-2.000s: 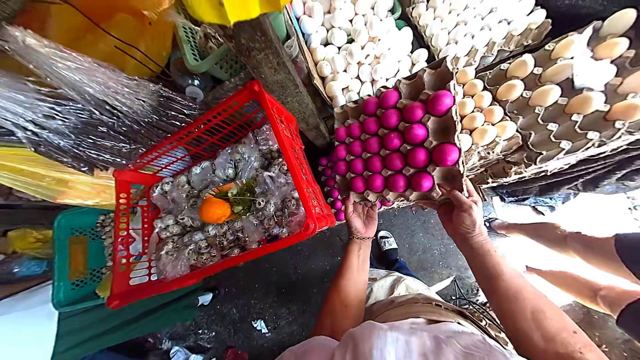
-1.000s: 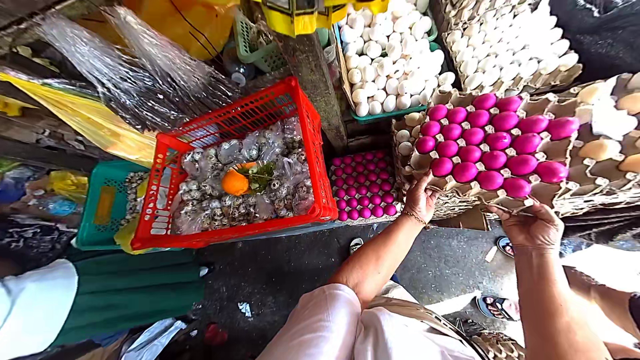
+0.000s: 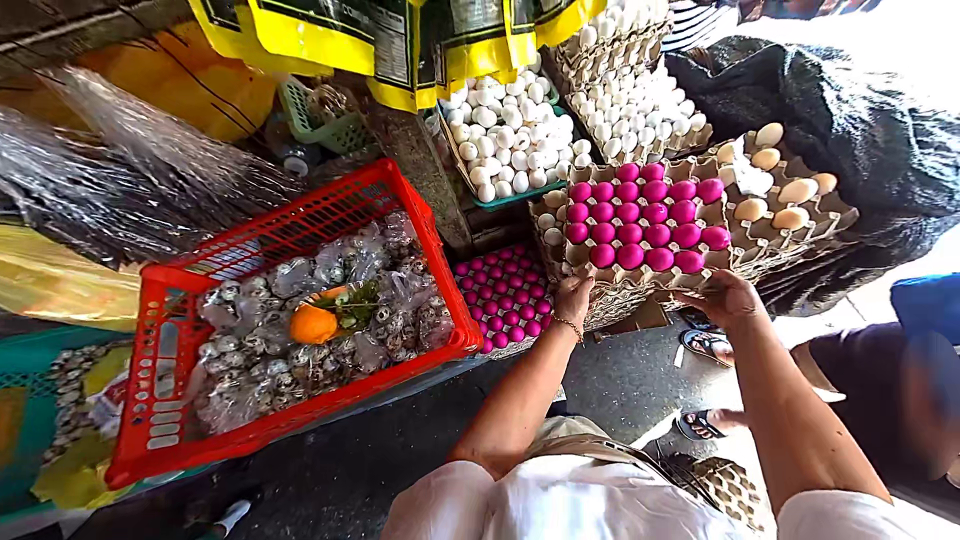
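A pulp egg tray (image 3: 675,279) bearing rows of bright pink eggs (image 3: 628,233) lies over stacked trays of pale eggs. My left hand (image 3: 573,301) grips its near left corner, with a thin bracelet on the wrist. At the near right corner my right hand (image 3: 726,298) holds the edge, its fingers partly under the tray. Several cups along the tray's edges are empty. Lower and to the left, another lot of pink eggs (image 3: 504,296) sits beside the red basket.
A red plastic basket (image 3: 300,397) holds bagged quail eggs and an orange fruit (image 3: 313,324). White eggs (image 3: 514,139) fill a container behind. Brown eggs (image 3: 798,190) lie on trays at right. Yellow-edged packets (image 3: 315,45) hang overhead. A person's sandalled foot (image 3: 701,425) is on the floor at right.
The held tray of pink eggs has moved right from beside the red basket, onto the stacked trays. The lower lot of pink eggs, mostly hidden two seconds ago, shows fully. The view has shifted.
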